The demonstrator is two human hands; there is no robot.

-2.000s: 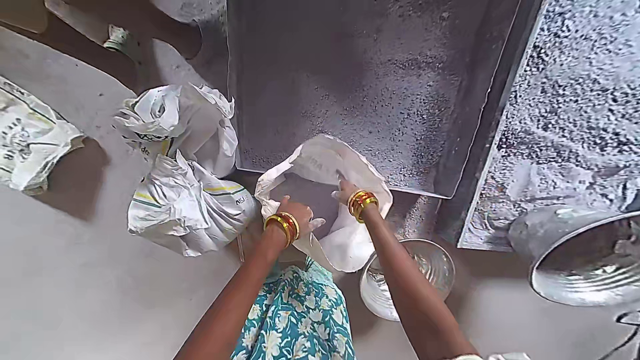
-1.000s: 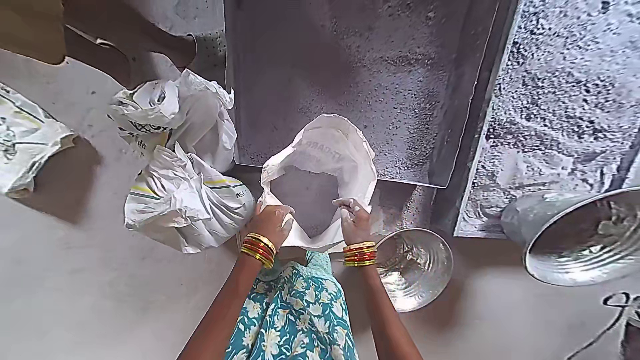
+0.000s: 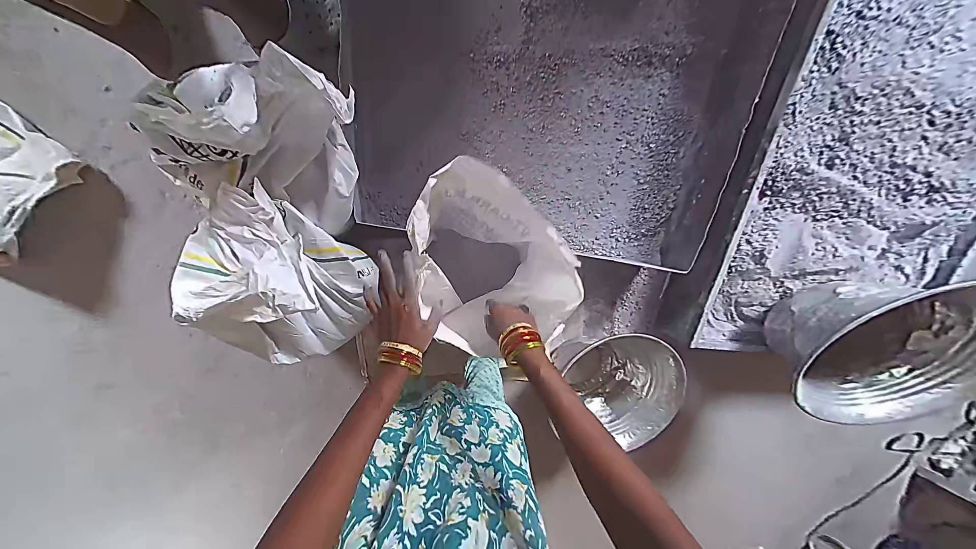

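Observation:
An upright white woven sack stands in front of me, its mouth wide, with grey powder inside. My left hand lies spread, fingers apart, against the sack's left side. At the near rim, my right hand is closed on the sack's edge. Both wrists carry red and gold bangles. Just left of my left hand is a gathered white sack with yellow and green stripes. Behind it stands another crumpled white sack bearing print.
Beyond the sack lies a large metal tray with grey granules. A second tray holds pale powder at the right. A metal bucket stands by my right forearm, a larger bucket farther right. Another white sack is at far left.
One second ago both hands held the near rim on either side. My left hand has let go and spread out at the sack's left side. The sack's mouth has changed from round to skewed.

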